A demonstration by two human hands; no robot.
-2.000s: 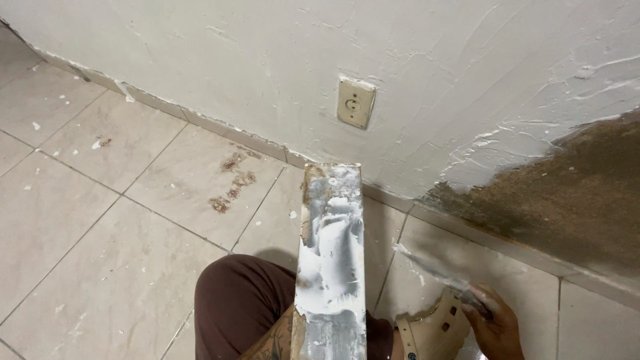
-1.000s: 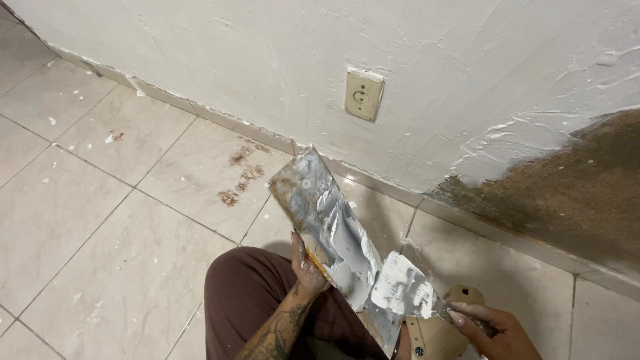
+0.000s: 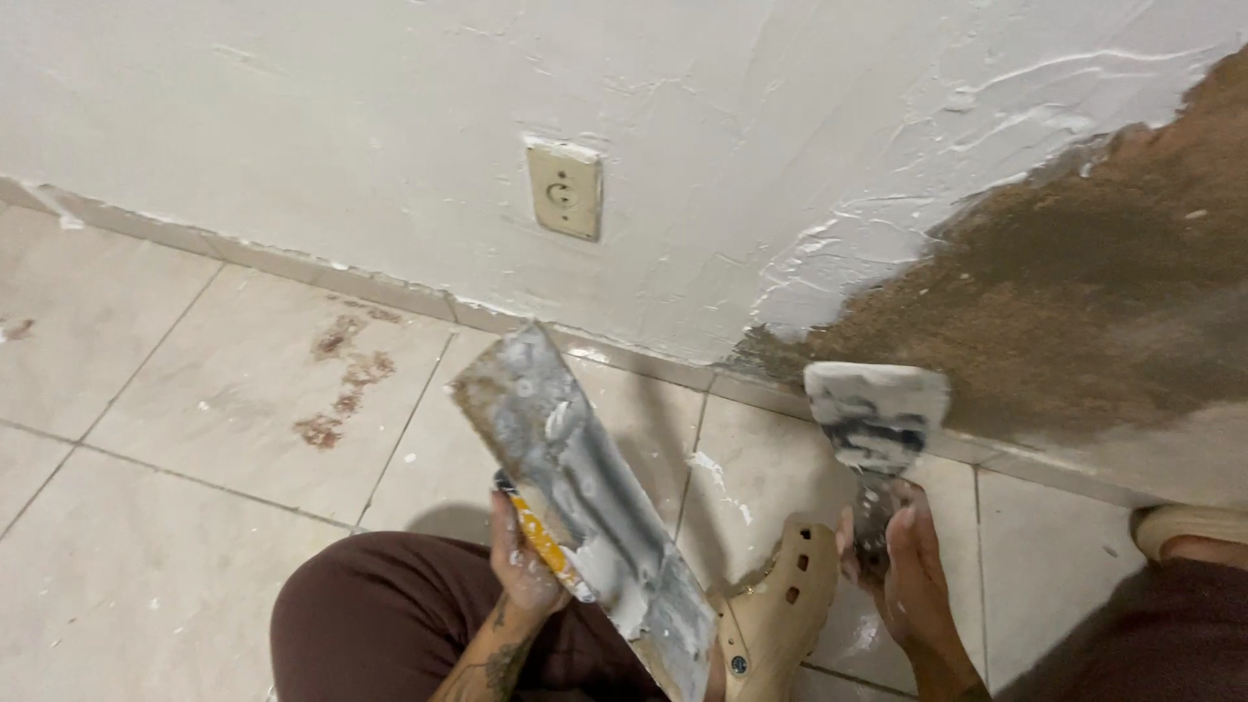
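Note:
My left hand (image 3: 531, 565) grips the yellow handle of a long rectangular plastering trowel (image 3: 595, 497), its flat metal face up and smeared with white compound. To the right, my right hand (image 3: 902, 565) is closed around the dark handle of a putty knife (image 3: 877, 414), whose wide blade bears white compound and points up toward the wall's base. Beyond the blade, the wall shows a bare brown patch (image 3: 1072, 292) bordered by ridged white compound (image 3: 868, 239).
A beige electrical outlet (image 3: 565, 190) sits in the white wall above a low tile baseboard (image 3: 331, 278). Brownish stains (image 3: 351, 380) mark the tile floor (image 3: 175, 565). My knee and a beige clog (image 3: 780, 614) are near the trowel; another shoe (image 3: 1189, 526) is at far right.
The putty knife has come off the trowel's face and moved right, its blade now toward the wall. The trowel has turned from nearly upright in the view to a slant.

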